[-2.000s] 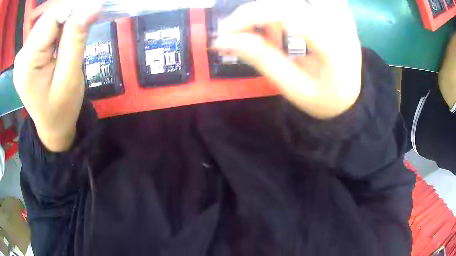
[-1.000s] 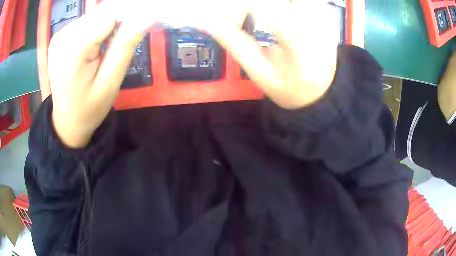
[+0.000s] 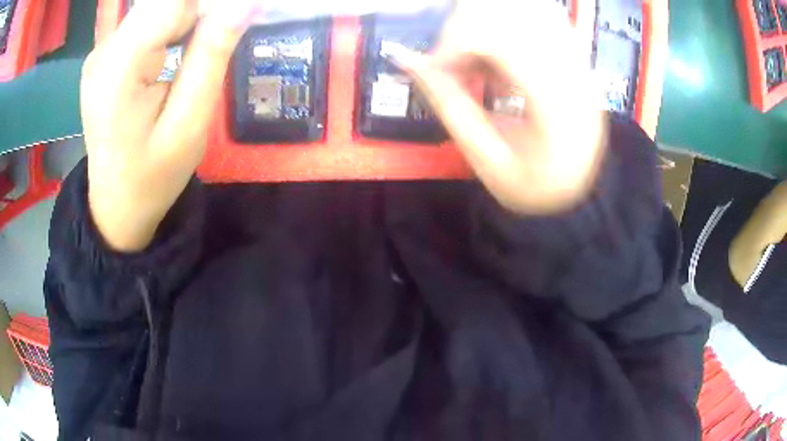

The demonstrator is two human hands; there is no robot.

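My left hand (image 3: 142, 129) is at the upper left, its fingers on the near edge of a glaring white label sheet (image 3: 336, 11) that runs along the top edge. My right hand (image 3: 526, 112) is blurred over the right part of the red foam tray (image 3: 341, 162). Its thumb and fingertips are over a black phone (image 3: 371, 125) with a white label (image 3: 389, 96) on it. Whether they hold anything cannot be told. Another phone (image 3: 278, 86) between my hands shows blue board and silver parts, with no white label visible.
The green tabletop (image 3: 699, 82) shows on both sides. Another filled red tray (image 3: 764, 65) is at the upper right, and a red tray edge (image 3: 53, 39) at the upper left. Another person's arm (image 3: 759, 237) is at the right. Stacked red trays (image 3: 729, 396) lie low at the right.
The sheet stays in my left hand. My right hand has come from the sheet down over the phone right of centre, which now shows a white label. The view has shifted slightly.
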